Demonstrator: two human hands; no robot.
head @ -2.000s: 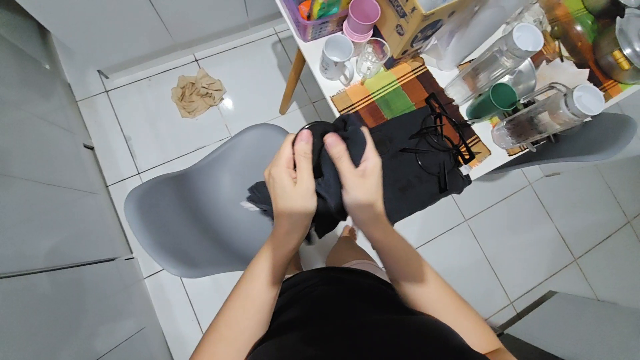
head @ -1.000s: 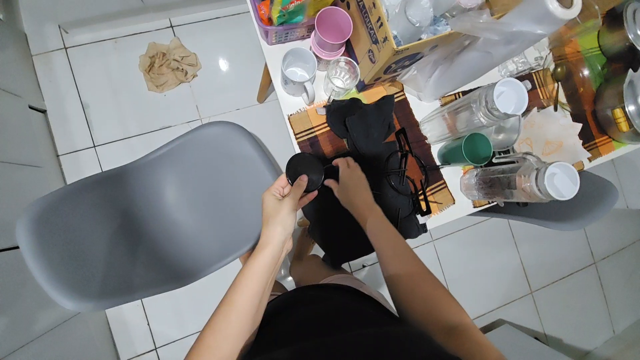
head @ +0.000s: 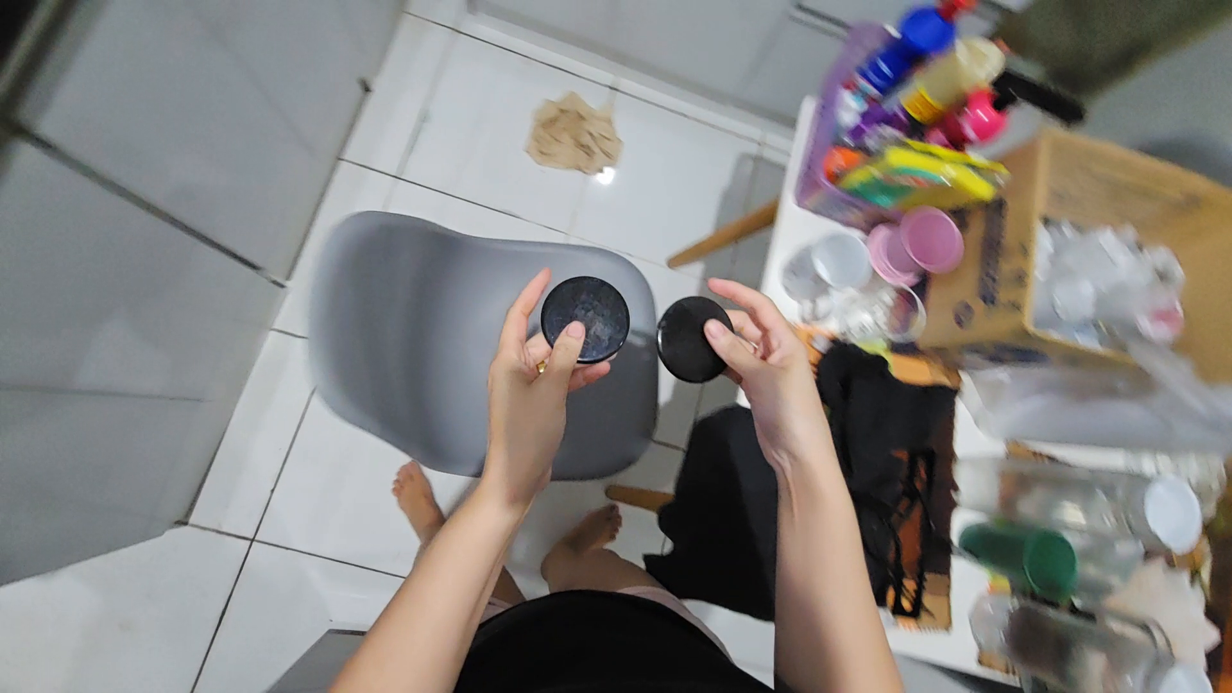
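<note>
My left hand [head: 539, 375] holds a round black disc-shaped container part [head: 585, 320], thumb on its face. In my right hand [head: 765, 361] is a second round black disc, perhaps a lid [head: 693, 339], pinched between thumb and fingers. The two discs are apart, side by side over a grey chair. Black cloth [head: 722, 510] hangs at the table edge, partly behind my right forearm, and more black cloth [head: 881, 414] lies on the table.
The grey chair [head: 423, 337] is below my hands. Crumpled brown paper or cloth [head: 575, 133] lies on the tiled floor. The table bears a purple basket [head: 818, 159], pink cups [head: 929, 241], a cardboard box [head: 1107, 202], a green cup [head: 1044, 560] and clear bottles [head: 1068, 500].
Two seconds ago my hands gripped bunched black cloth; a second ago they held black round items close together over the table edge. Now the discs are apart, one in each hand. The view has shifted.
</note>
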